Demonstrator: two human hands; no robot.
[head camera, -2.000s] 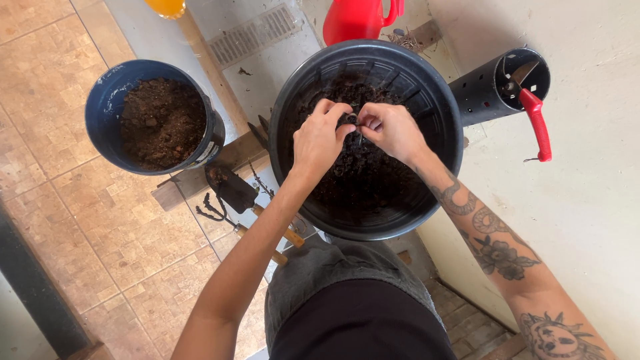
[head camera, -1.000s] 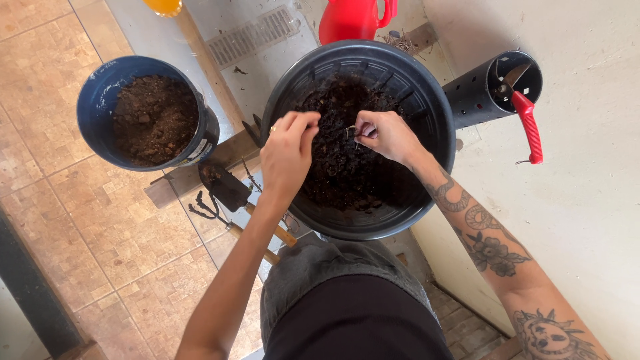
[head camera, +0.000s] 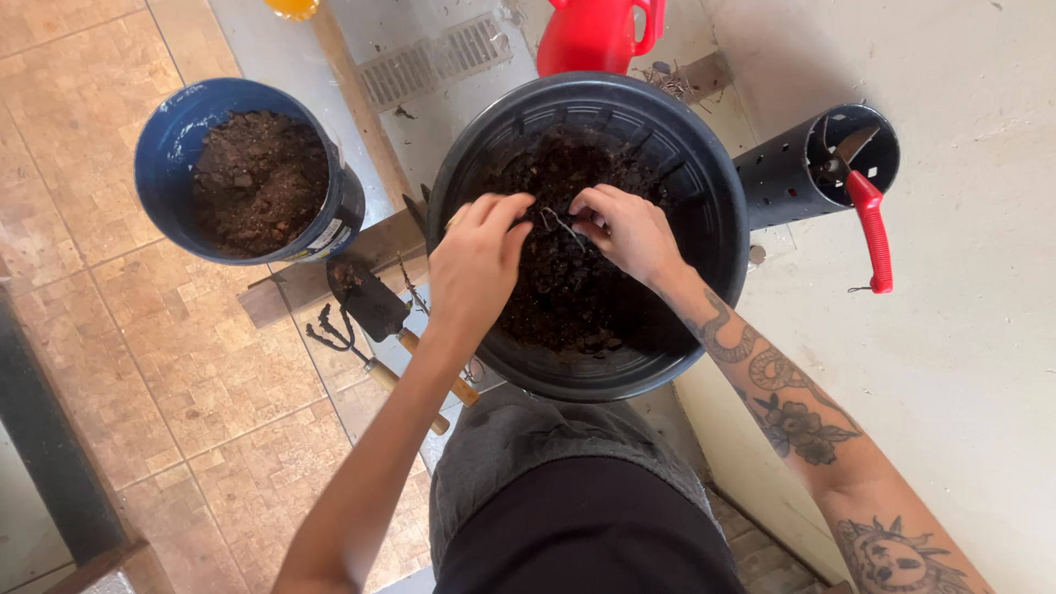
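Note:
A large black plastic pot (head camera: 718, 247) holds dark, moist soil (head camera: 569, 289). A thin pale stem or root (head camera: 564, 228) lies over the soil between my hands. My left hand (head camera: 483, 256) is over the pot's left part, thumb and fingers curved toward each other; whether something small is between them is not clear. My right hand (head camera: 631, 231) is just right of the stem, fingers bent and fingertips near it; its grip is hidden.
Left stands a blue bucket (head camera: 157, 177) of brown soil. A hand trowel (head camera: 371, 305) and a hand cultivator (head camera: 351, 342) lie beside the pot. Behind it is a red plastic jug (head camera: 590, 41). Red-handled pruning shears (head camera: 870, 223) rest in a perforated black tube (head camera: 784, 173) at right.
Two seconds ago my hands were together over the pot; they have since parted. Since one second ago my left hand has come lower over the soil, and the thin stem between the hands shows more plainly.

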